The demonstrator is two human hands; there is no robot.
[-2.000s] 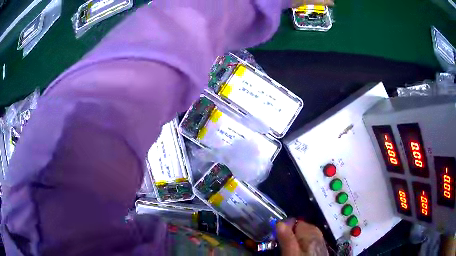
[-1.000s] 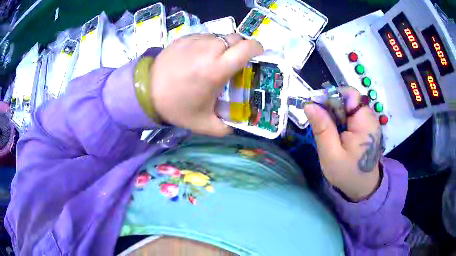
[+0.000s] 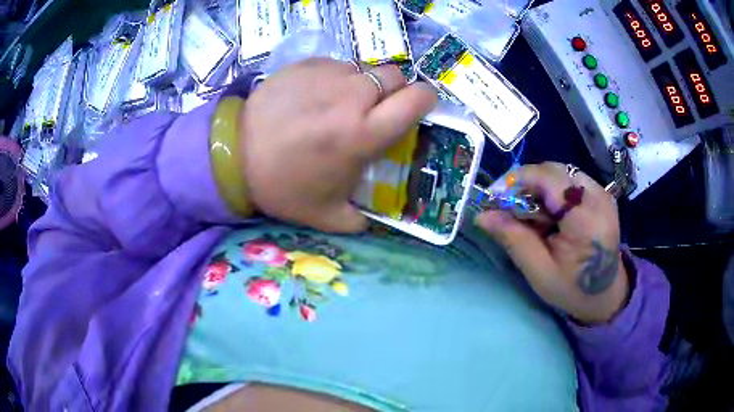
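Observation:
My left hand [image 3: 314,145] grips an open power bank unit [image 3: 435,187] from above and the side, over my lap. The unit has a white rim, yellow tape and a green circuit board facing up, its board end pointing right. My fingers hide most of its battery part. My right hand [image 3: 555,233] pinches the small silvery and blue test lead plugs [image 3: 511,201] just right of the unit's board end. Whether a plug touches the unit cannot be told. A thin blue wire runs up from the plugs.
A white-grey tester [image 3: 599,88] with red digital readouts and round red and green buttons stands at the upper right. Several open units, such as one unit [image 3: 491,100], lie across the top, many in clear plastic. A pink perforated object [image 3: 10,181] is at the left edge.
My left hand came back from the conveyor to hold a unit over my lap. Over the last second the unit tilted slightly, and more of the units at the top came into view.

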